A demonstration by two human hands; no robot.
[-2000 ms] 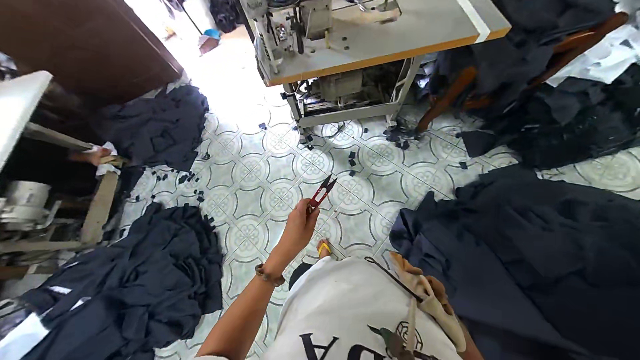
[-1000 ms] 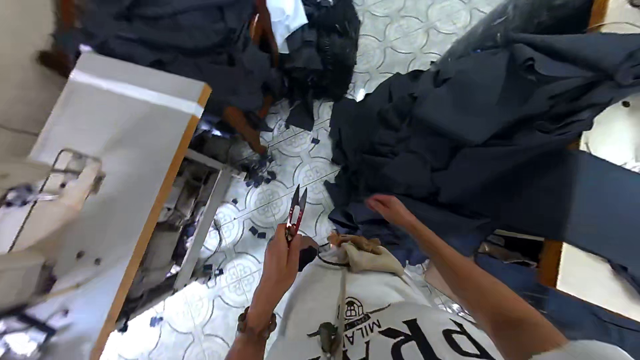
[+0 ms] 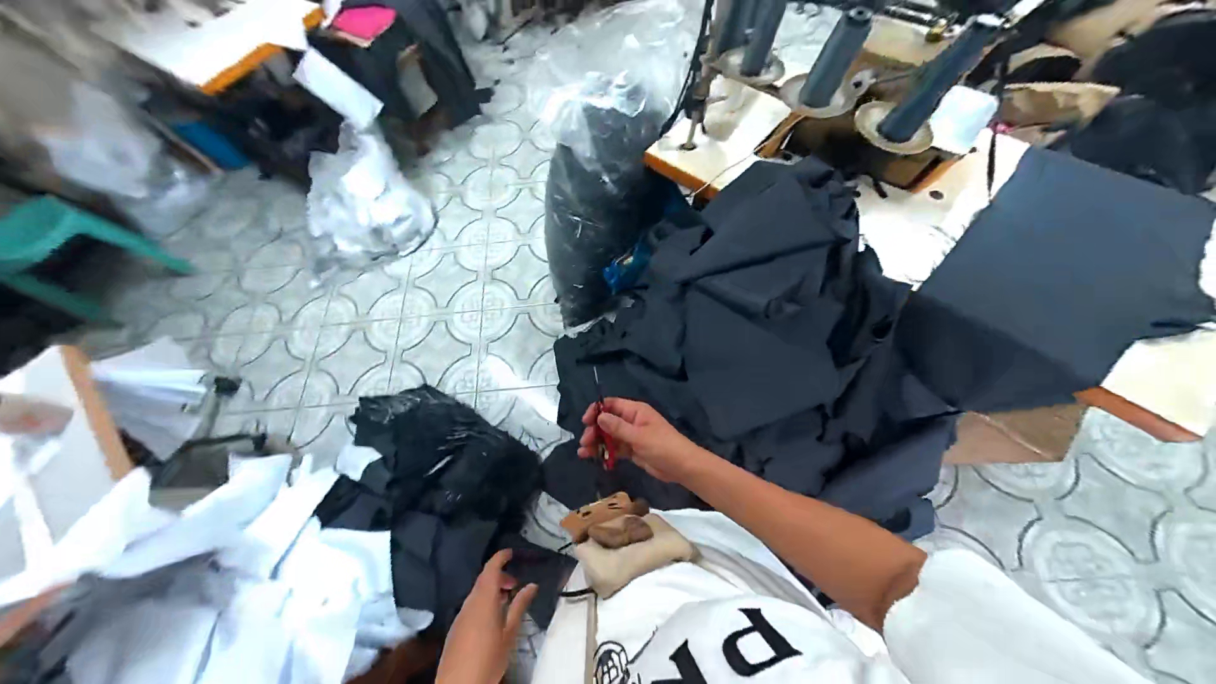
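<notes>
My right hand (image 3: 638,439) holds red-handled thread snips (image 3: 606,446), their thin blades pointing away from me, over the near edge of a large heap of dark fabric (image 3: 760,313). Low in the view, my left hand (image 3: 489,613) has its thumb and fingers apart and nothing visible between them. It is beside a dark cloth piece and a black plastic-wrapped bundle (image 3: 456,475). A brown and beige pouch (image 3: 617,541) with a cord lies against my white shirt, between the two hands.
Dark panels drape over a sewing table (image 3: 1145,418) on the right, with thread cones (image 3: 836,57) behind. A clear plastic sack of dark material (image 3: 584,218) stands on the tiled floor (image 3: 418,323). White cloth pieces (image 3: 275,560) lie at lower left; a green stool (image 3: 76,237) is beyond.
The view has swung far around to the fabric heap and sacks. The red snips were in my left hand in both earlier frames; now my right hand holds them.
</notes>
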